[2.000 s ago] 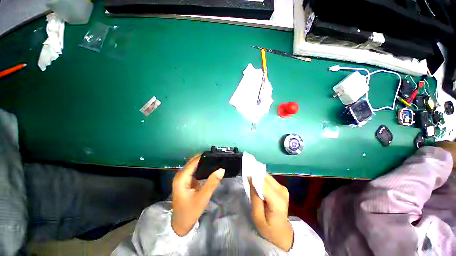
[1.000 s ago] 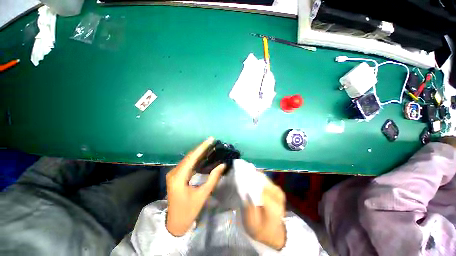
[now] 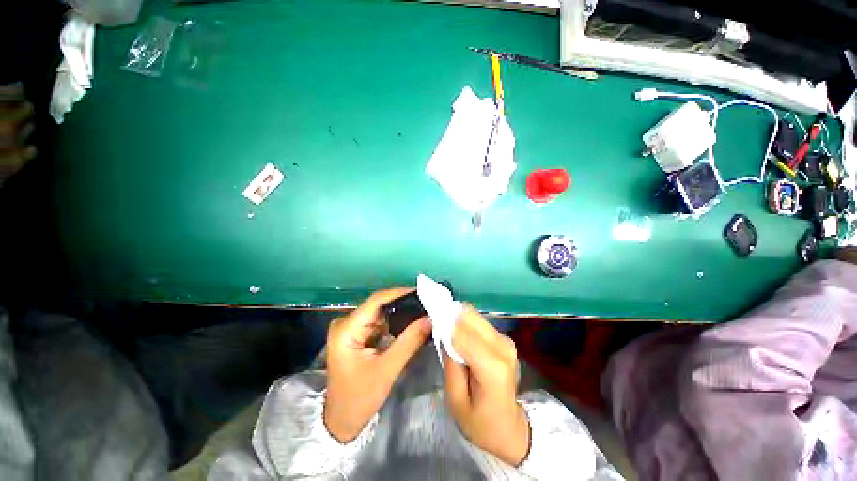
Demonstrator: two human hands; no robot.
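My left hand holds a small black device between thumb and fingers, just in front of the bench's near edge. My right hand holds a folded white wipe against the right side of the device. The wipe and my fingers hide much of the device.
On the green bench lie a white wipe sheet with an orange-handled tool, dark tweezers, a red suction cup, a round part, a label and a charger. A person's sleeve is at right.
The black device has been turned and shows less of its face. My right hand has moved the wipe left, over the device's side. The view has shifted slightly.
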